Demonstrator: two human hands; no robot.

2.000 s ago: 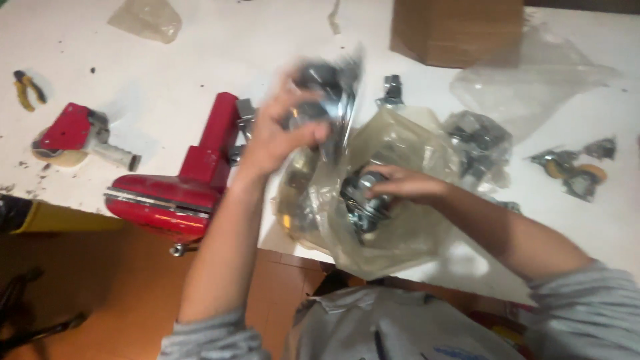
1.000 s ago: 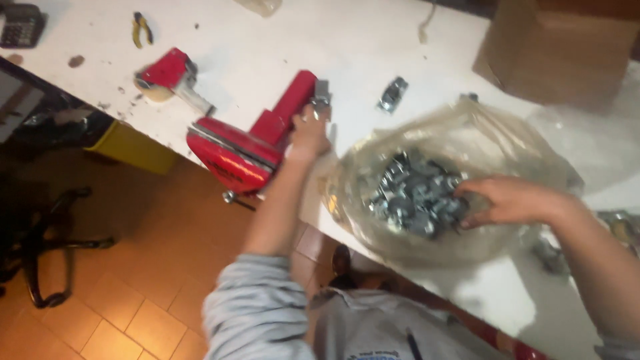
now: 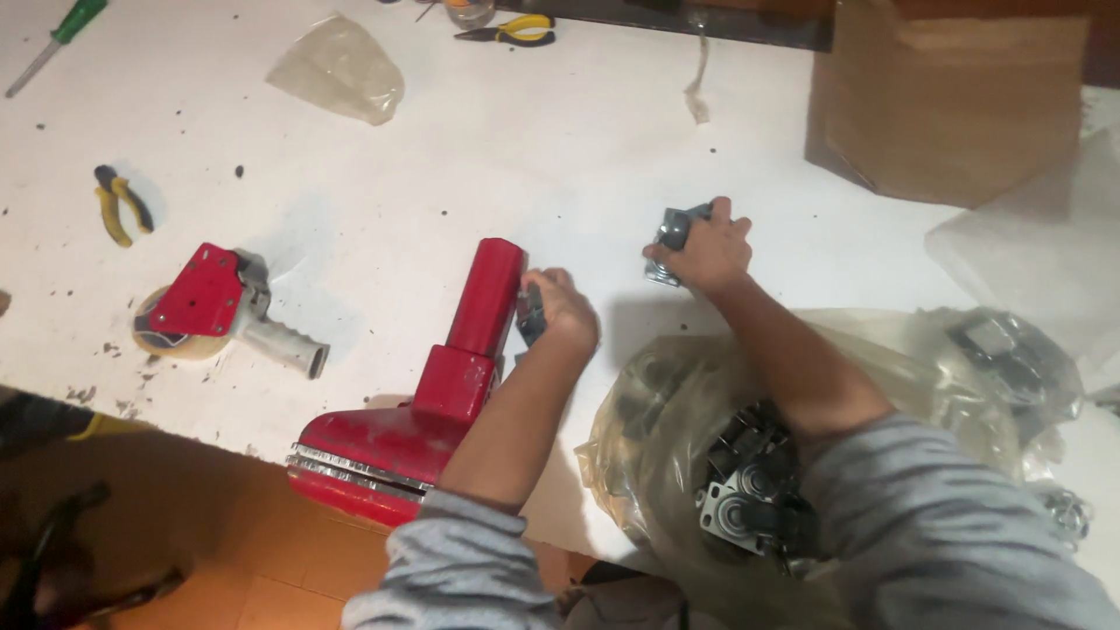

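My right hand (image 3: 713, 245) grips a caster wheel with a metal plate (image 3: 669, 243) over the white table, above the open plastic bag. Beside the red bag sealer (image 3: 484, 302), my left hand (image 3: 563, 308) is closed around a dark metal piece (image 3: 530, 315), probably another caster, partly hidden by the fingers. The large clear plastic bag (image 3: 652, 455) lies open near the table's front edge, and several casters (image 3: 744, 507) with black wheels and metal plates are inside it. My right forearm crosses over the bag and hides part of it.
On the left are a red tape dispenser (image 3: 206, 302), yellow-handled pliers (image 3: 122, 206) and a green-handled screwdriver (image 3: 54, 44). Long-nose pliers (image 3: 516, 31) and an empty plastic bag (image 3: 341, 70) lie at the back. A cardboard box (image 3: 945, 114) stands back right, above a bagged part (image 3: 1015, 359).
My right hand has left the bag's contents and moved up to the table area beyond it, with a caster in it. My left hand remains near the red sealer. The view has shifted.
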